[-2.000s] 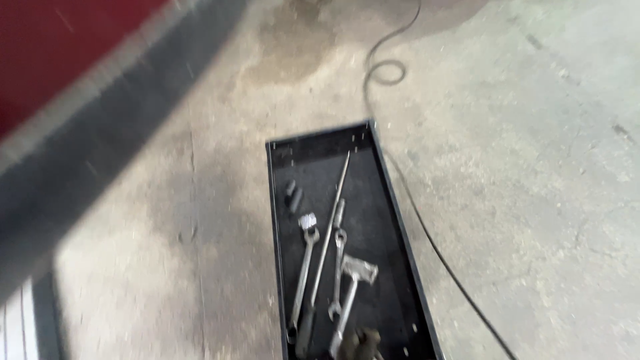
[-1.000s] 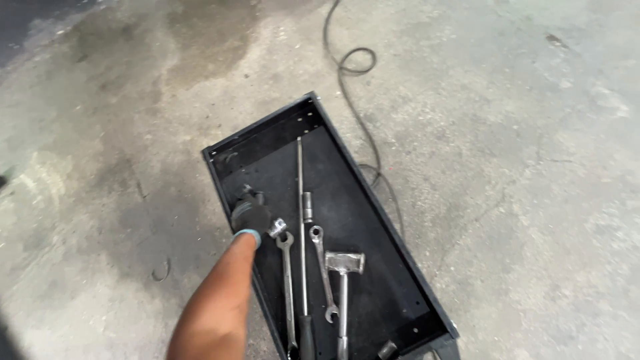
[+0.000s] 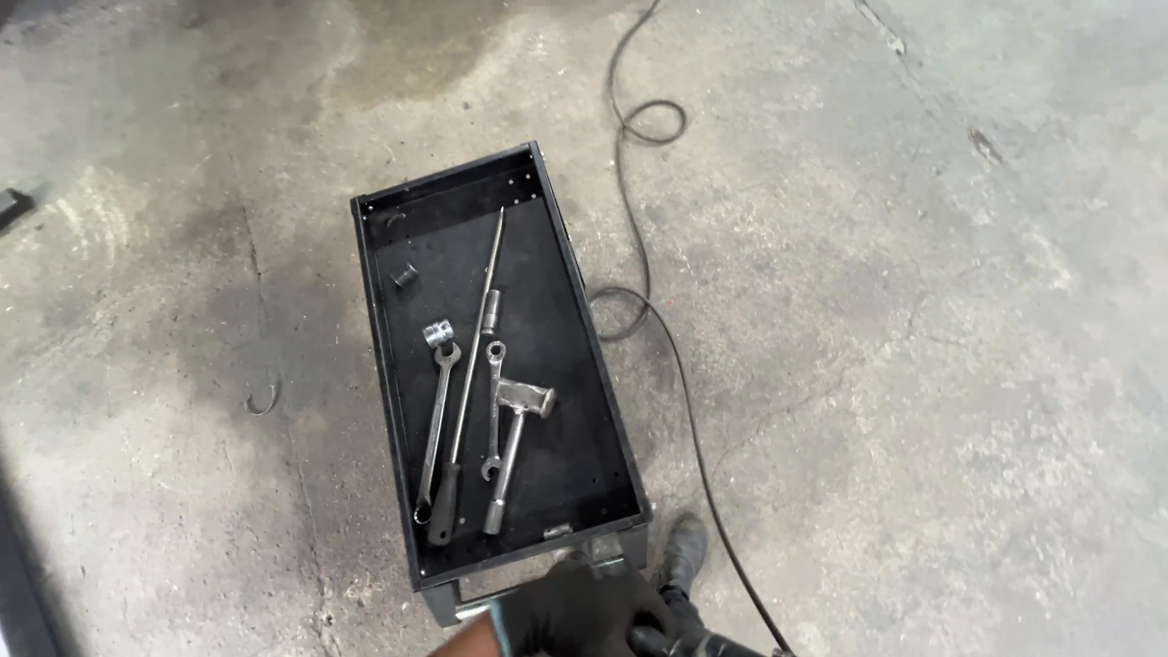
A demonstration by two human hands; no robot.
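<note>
My left hand [image 3: 584,610], in a black glove with a light blue cuff, is at the bottom, just below the near end of a black metal tool tray [image 3: 400,438]. Its fingers close around a dark cylindrical part [image 3: 650,641], partly hidden and cut off by the frame. My right hand is not visible. In the tray lie a long pry bar with a dark handle [image 3: 444,506], a combination wrench [image 3: 438,424], a shorter wrench [image 3: 495,392], a metal hammer [image 3: 525,398], a shiny socket [image 3: 438,333], a long socket [image 3: 491,312] and a dark socket-like piece [image 3: 404,276].
The tray stands on legs above a stained concrete floor. A black cable or hose [image 3: 680,365] runs along its right side with loops. A shoe [image 3: 684,547] is beside the near right corner. A small metal piece [image 3: 557,530] lies by the tray's near wall.
My left hand was inside the tray at its left side, near the shiny socket, a second ago. It has moved back to below the tray's near end. The view has shifted.
</note>
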